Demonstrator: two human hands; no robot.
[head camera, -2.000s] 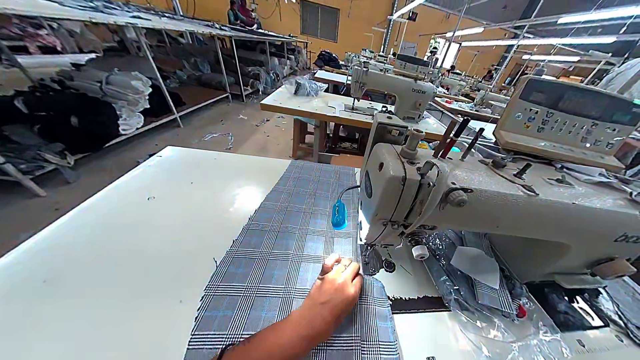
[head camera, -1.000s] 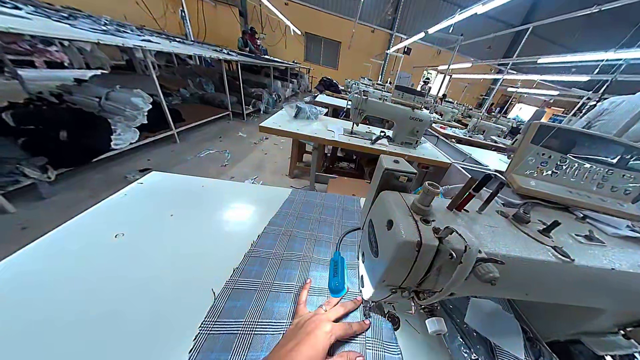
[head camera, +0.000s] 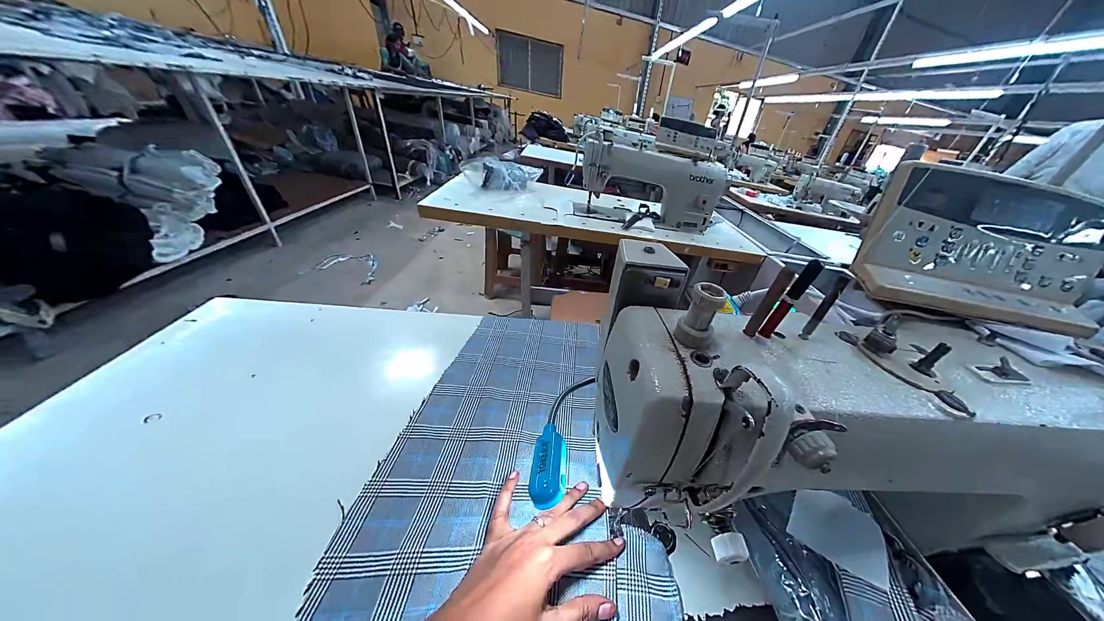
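My left hand (head camera: 539, 556) lies palm down with spread fingers on a grey and blue plaid fabric piece (head camera: 483, 414), its fingertips close to the presser foot (head camera: 616, 521) of an industrial sewing machine (head camera: 690, 405). Part of the fabric passes under the foot, and its curved lower right edge shows beside it. A small blue lamp (head camera: 547, 466) on a bent black neck hangs just above the fingers. One finger wears a ring. My right hand is outside the view.
The white sewing table (head camera: 259, 431) extends to the left. Plastic-wrapped plaid pieces (head camera: 802, 561) lie below the machine arm, near a control panel (head camera: 983, 241). Another sewing machine (head camera: 655, 177) stands ahead; shelves with fabric rolls (head camera: 336, 162) line the left, with a person (head camera: 401, 53) far back.
Two seconds ago my left hand had its fingers bunched at the fabric beside the foot; now they are spread flat on it. The view has shifted closer to the machine.
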